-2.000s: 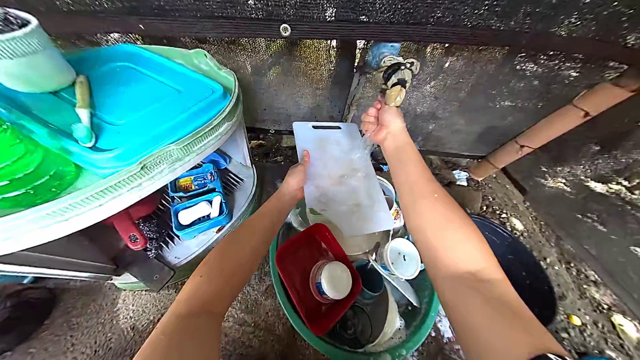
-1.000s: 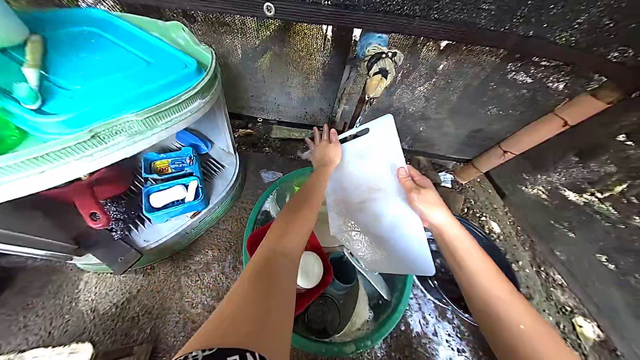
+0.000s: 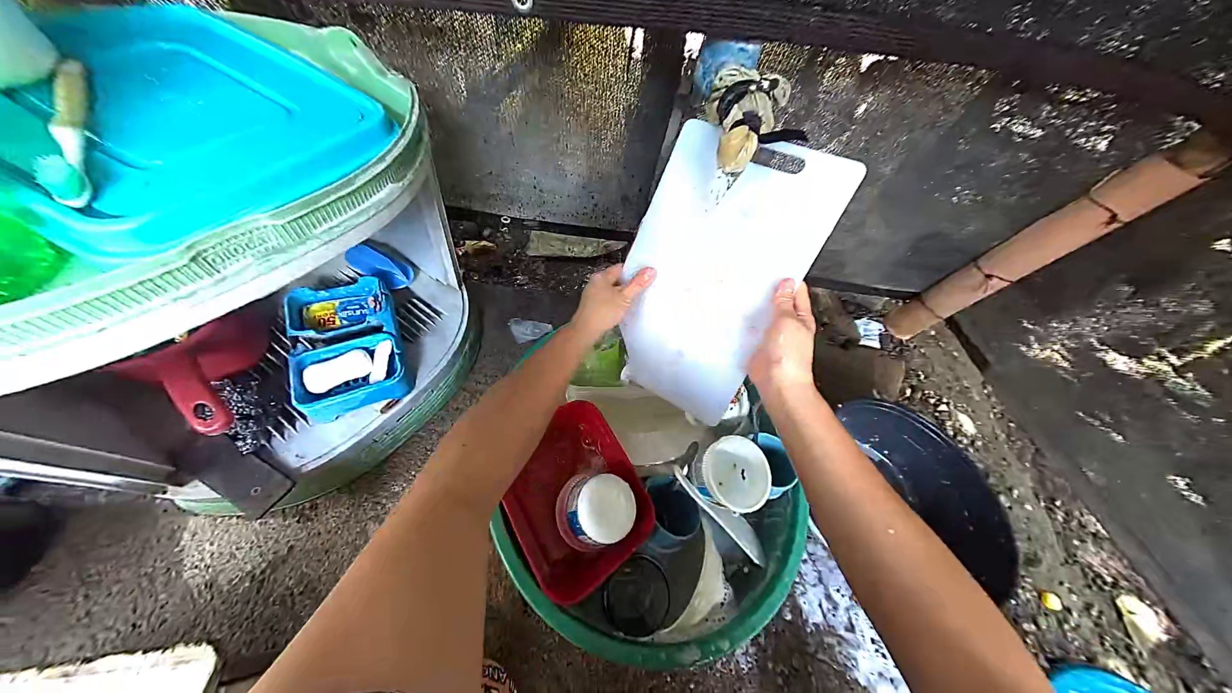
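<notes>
A white plastic cutting board [image 3: 731, 279] is held tilted between both hands, its slotted end up beneath a cloth-wrapped faucet [image 3: 739, 144]. Water runs from the spout onto it. My left hand [image 3: 611, 300] grips the board's left edge; my right hand [image 3: 784, 337] grips its right edge. Below stands a green plastic basin [image 3: 645, 650] full of dishes: a red tray [image 3: 549, 481] with a white-lidded jar [image 3: 604, 510] on it, a white cup [image 3: 736, 474], a blue mug [image 3: 674, 510] and a clear glass [image 3: 636, 597].
At left, a shelf unit [image 3: 289, 231] carries a turquoise tray [image 3: 221, 115] with a brush [image 3: 67, 135]. Its lower shelf holds blue baskets [image 3: 351, 375] and a red dipper [image 3: 197, 380]. A black tub [image 3: 934, 491] is right of the basin; a pipe [image 3: 1059, 236] leans by the wall.
The board has moved up under the spout. My left hand has gone from the board's top to its left edge. Two seconds ago, my right hand was at the faucet.
</notes>
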